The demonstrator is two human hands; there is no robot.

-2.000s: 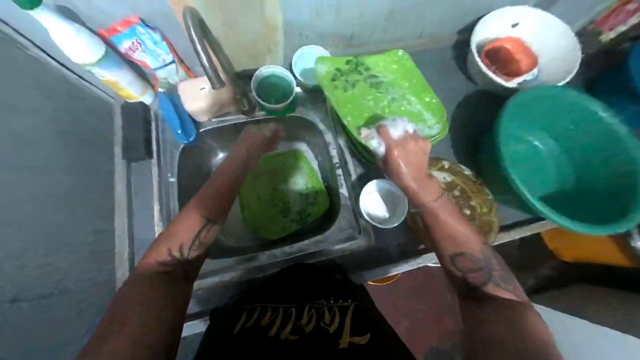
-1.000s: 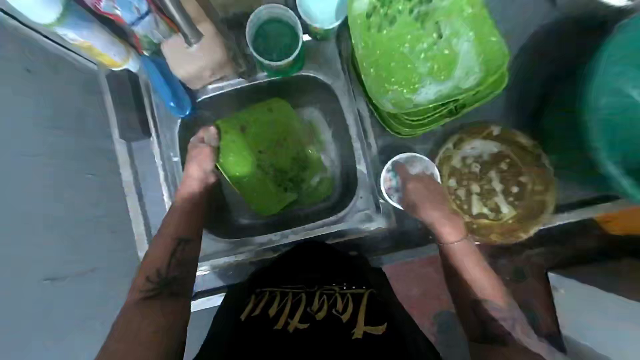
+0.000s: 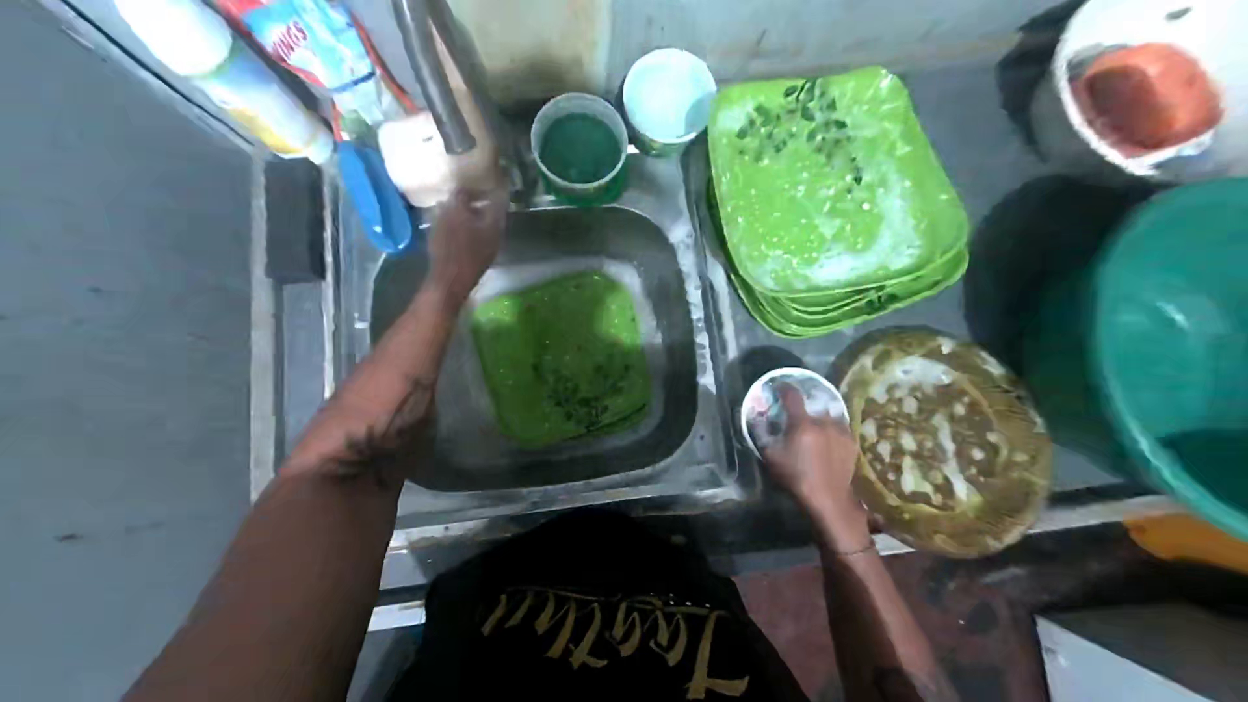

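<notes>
My left hand is at the faucet at the sink's back left; blur hides whether its fingers grip the base. My right hand has its fingers inside a small white bowl, on something soapy that is mostly hidden. A green square patterned plate lies in the steel sink. Right of the sink, more green square plates stand stacked, with suds on the top one. A brown round plate with foam sits beside my right hand.
Two plastic cups stand behind the sink. At the back left are a blue brush, a bottle and a detergent packet. A green basin and a white bucket holding an orange bowl stand right.
My left hand has left the green plate, which it was tilting in the sink, and moved up to the faucet. My right hand went from the stacked plates to the white bowl and remains there.
</notes>
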